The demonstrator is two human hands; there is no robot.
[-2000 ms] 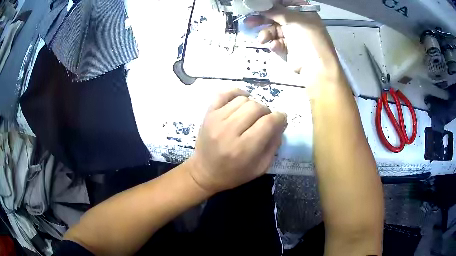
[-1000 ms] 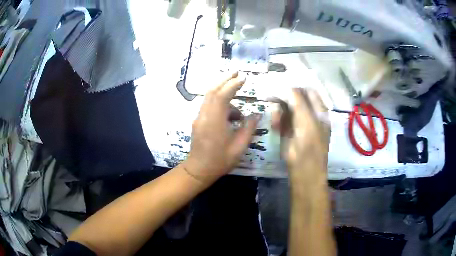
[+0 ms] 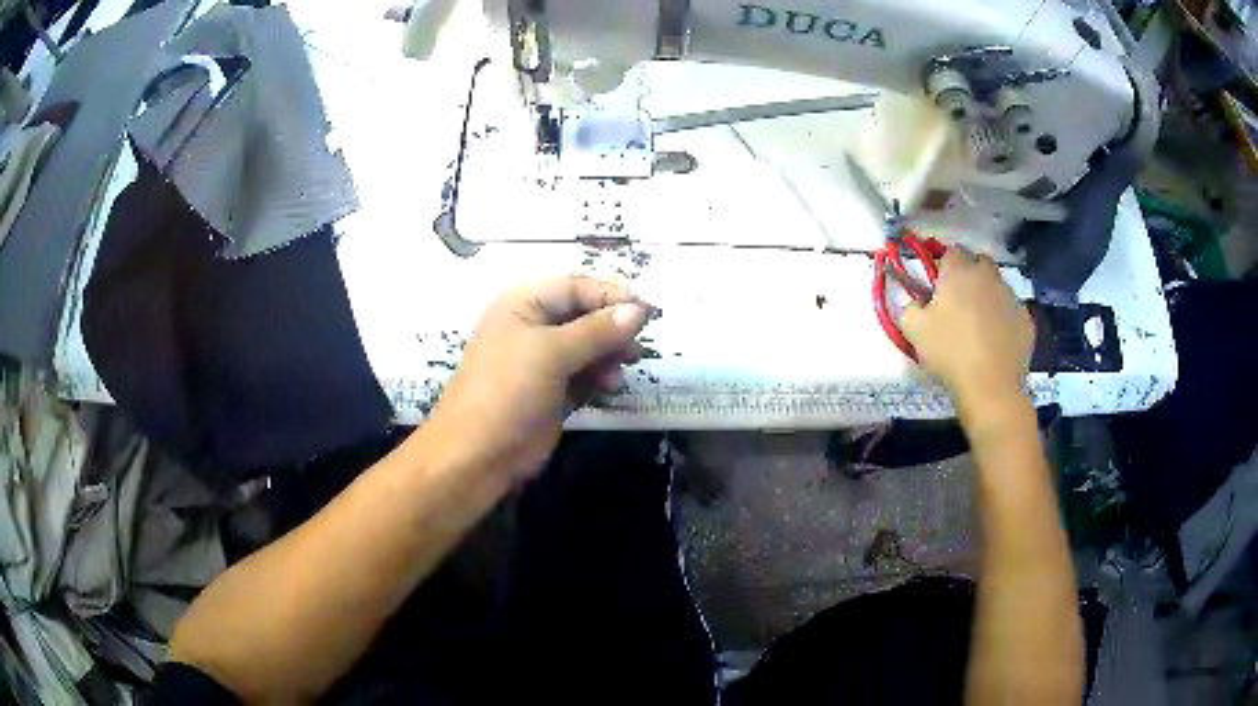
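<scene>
Bare left hand (image 3: pixel 545 352) is over the front part of the white table, with thumb and index fingertips pinched together. No held thing can be made out there; a fine thread would be too small to tell. Bare right hand (image 3: pixel 973 331) is at the scissors (image 3: pixel 887 297), its fingers closed around the right side of the red loop handles and partly hiding them. The scissors lie on the table, silver blades pointing away towards the machine arm.
The white sewing machine (image 3: pixel 814 31) marked "DUCA" stands behind, its needle area (image 3: pixel 548 127) beyond my left hand. Black and grey striped fabric (image 3: pixel 255 138) lies at the table's left. Crumpled beige-grey pieces (image 3: pixel 83 510) hang below left. A ruler (image 3: pixel 745 403) runs along the near edge.
My right hand has moved from the needle area, past my left hand, right to the scissors. My left hand opened, then pinched its fingertips. The view has shifted right.
</scene>
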